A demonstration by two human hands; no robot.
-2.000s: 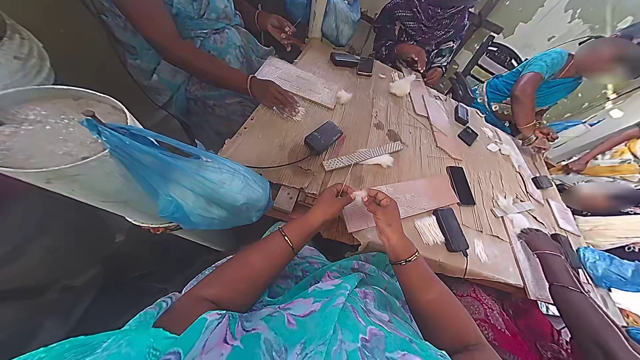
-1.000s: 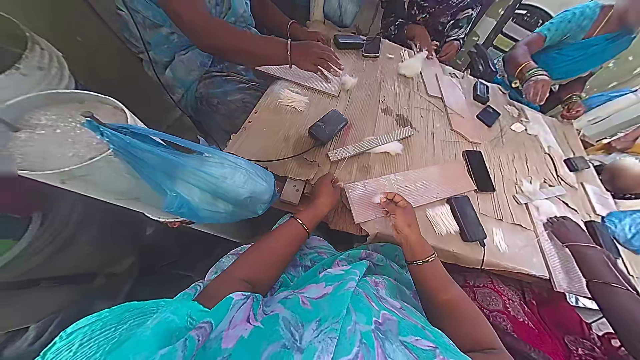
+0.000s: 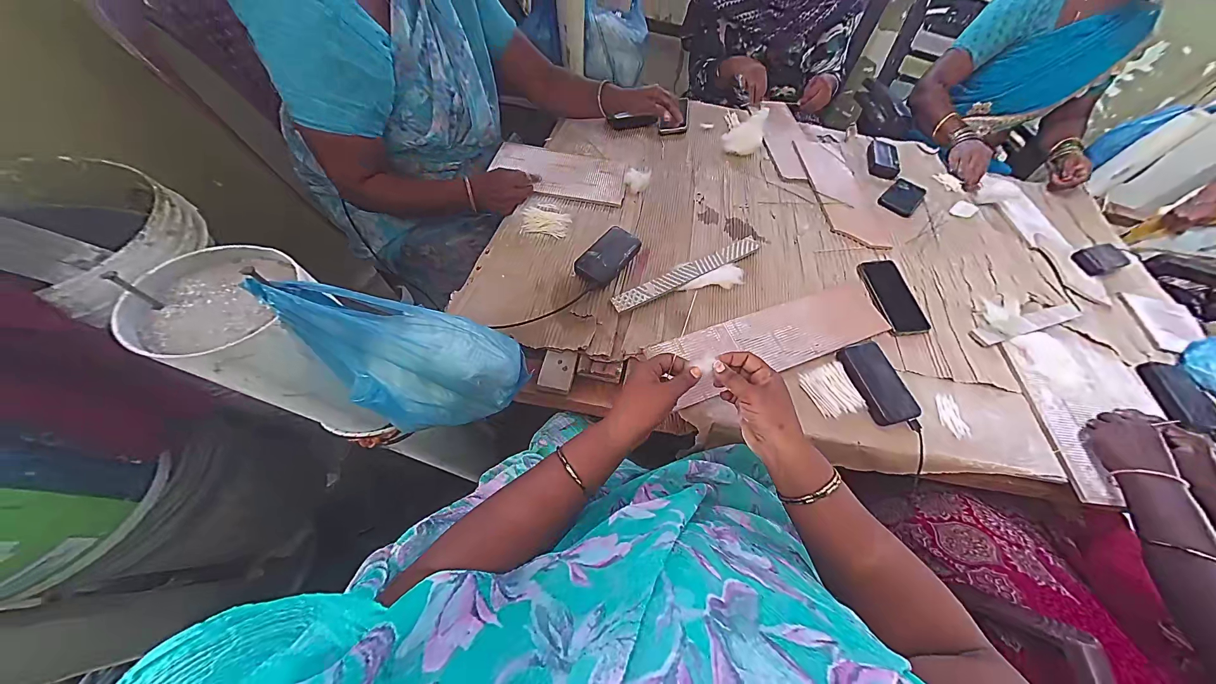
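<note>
My left hand and my right hand are close together over the near end of a pinkish flat board. A small white tuft, like cotton fibre, shows between their fingertips, pinched from both sides. Beyond them a perforated metal strip lies slantwise, with a loose white fibre tuft beside it. Thin white sticks or wicks are piled right of the board, next to a black device with a cable. A black phone touches or nearly touches the board's far end.
Cardboard covers the table. A blue plastic bag hangs against a white bucket at left. A black box-shaped device trails a cable. Co-workers' hands work at boards around the table; another person's dark forearm is at right.
My hands were apart a second ago and are now together, with white fibre between them. The co-worker across on the left has moved one hand to the phone at the table's far edge.
</note>
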